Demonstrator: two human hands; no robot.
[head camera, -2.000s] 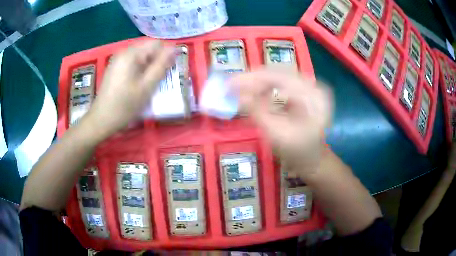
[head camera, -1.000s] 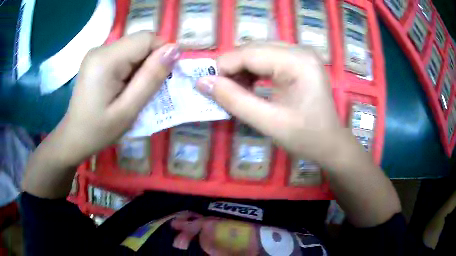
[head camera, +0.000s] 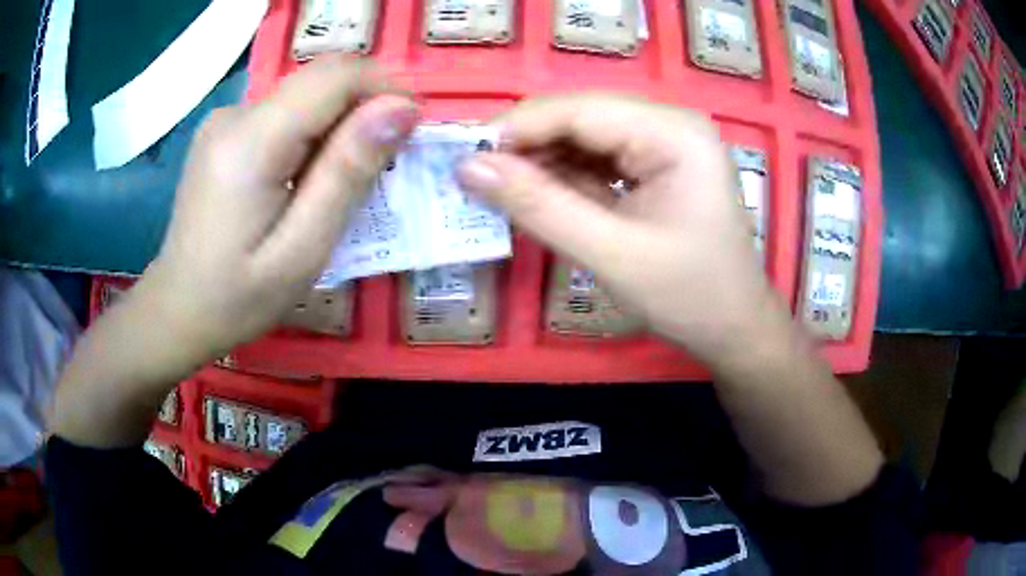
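A white label strip (head camera: 422, 214) with fine dark print is held between my two hands above the red foam tray (head camera: 613, 99). My left hand (head camera: 281, 191) pinches its left side with thumb and fingers. My right hand (head camera: 630, 191) pinches its upper right corner. Gold-beige open-backed phones lie in the tray's two rows; one phone (head camera: 450, 304) lies just below the strip, another (head camera: 830, 250) at the far right. My hands hide parts of several phones. I cannot tell whether a single label is loose between my right fingers.
Plain white curling backing paper (head camera: 169, 90) lies on the dark green bench (head camera: 113, 214) at the left. Another red tray (head camera: 962, 107) with phones is at the upper right, and more phones in red pockets (head camera: 253, 428) are at the lower left. Part of another person's arm (head camera: 1009, 433) shows at the right edge.
My hands have come together on the strip, which they held apart over the upper row two seconds ago. The view has tilted down, so the tray appears higher and the label roll is out of view.
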